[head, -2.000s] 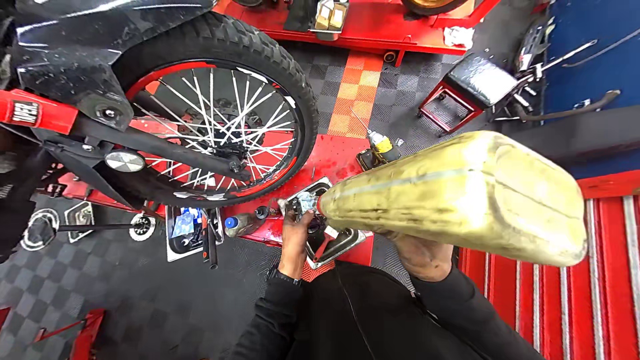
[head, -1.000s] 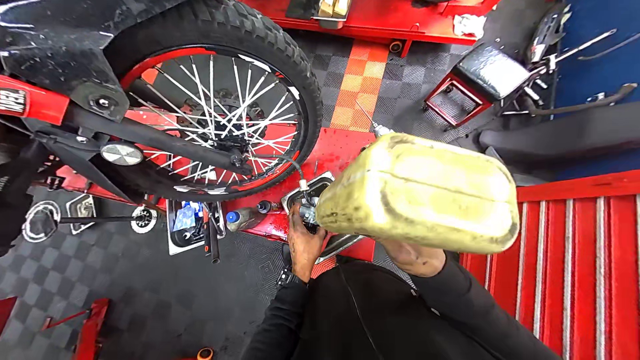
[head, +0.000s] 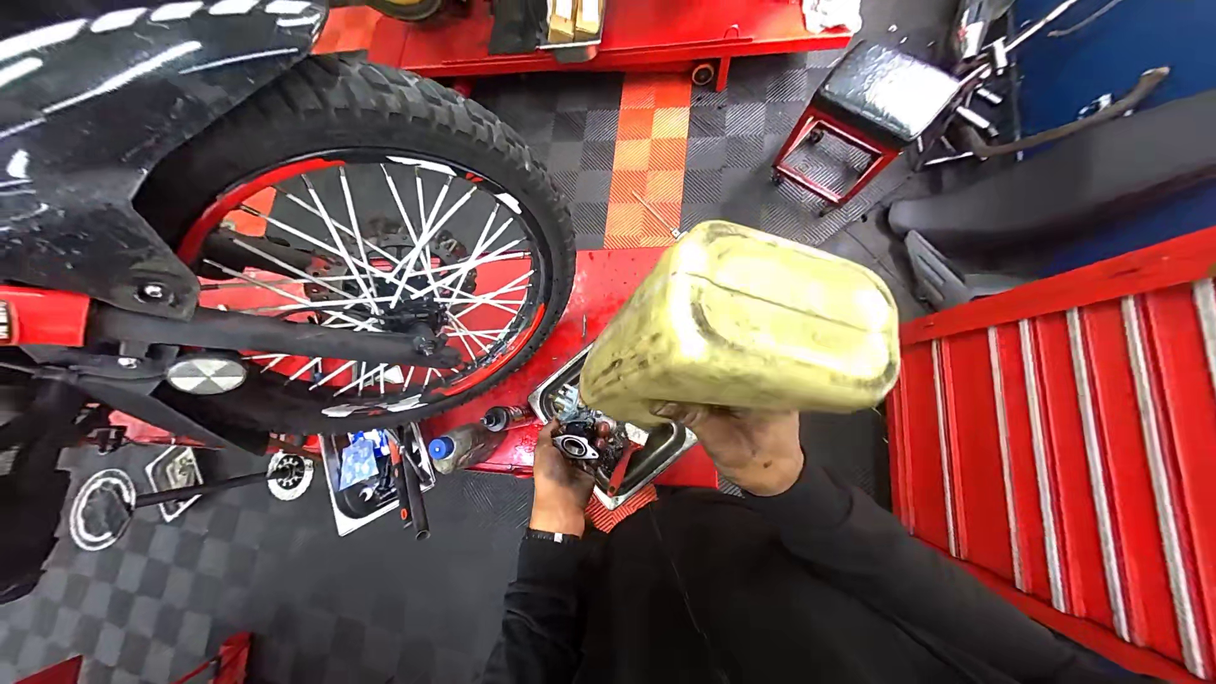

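Note:
My right hand (head: 755, 448) grips a stained yellow plastic jug (head: 750, 318) from below. The jug lies tilted, its base toward me and up to the right, its mouth end hidden low at the left. My left hand (head: 562, 480) holds a small metal carburetor (head: 577, 445) with a round flanged opening, close to the jug's lower left end. Both are over a metal tray (head: 667, 450) on the red lift platform (head: 608, 285). Whether liquid is flowing cannot be told.
A motorcycle wheel (head: 546, 199) fills the upper left. Left of the tray stand a blue-capped bottle (head: 456, 446) and a dark bottle (head: 503, 418). A tool tray (head: 351, 518) lies farther left. A red-framed stool (head: 836, 157) is at upper right, red slatted metal (head: 1026, 456) at right.
The jug's base end has swung left and toward my left hand, with my right hand still under it. The carburetor's round opening now shows in my left hand.

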